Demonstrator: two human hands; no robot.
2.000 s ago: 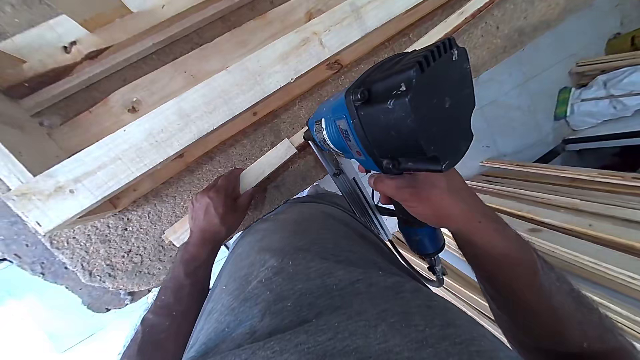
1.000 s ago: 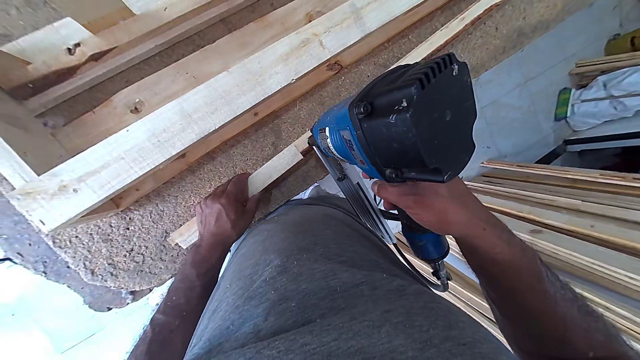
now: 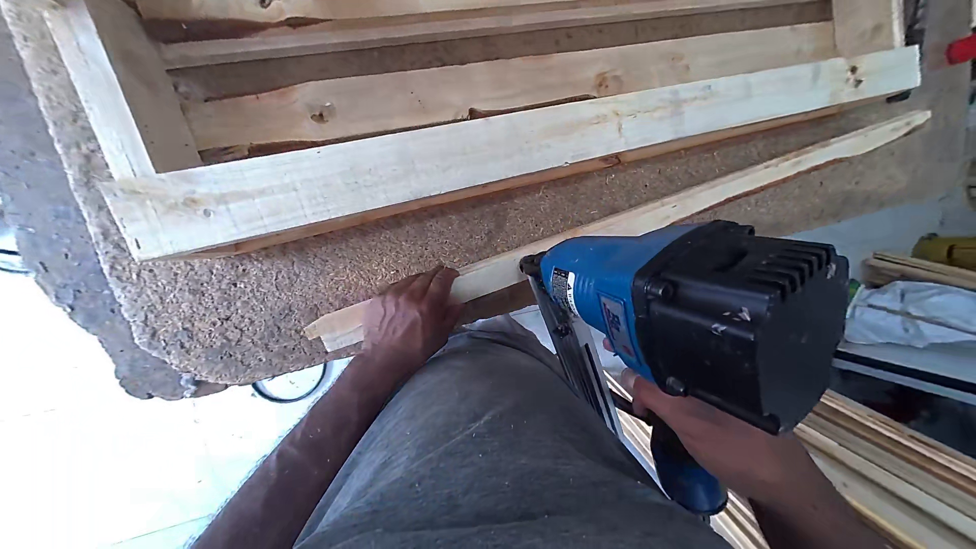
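My right hand (image 3: 701, 427) grips the handle of a blue and black pneumatic nailer (image 3: 686, 313), whose nose is at a long, thin wooden strip (image 3: 610, 225). Around that strip near its left end, my left hand (image 3: 415, 313) is closed. The strip lies slanted along the near edge of a rough, sawdust-strewn board (image 3: 252, 313). Just beyond it sits a wooden frame (image 3: 457, 168) of pale planks, with more planks inside.
Several thin wood strips (image 3: 900, 450) are stacked at lower right. A white plastic-wrapped bundle (image 3: 915, 316) lies at the right, near a yellow object (image 3: 945, 250). A dark cable loop (image 3: 293, 385) hangs below the board's left part.
The view has shifted and turned, showing more of the frame and of the strip's right end. My hands still hold the strip and the nailer.
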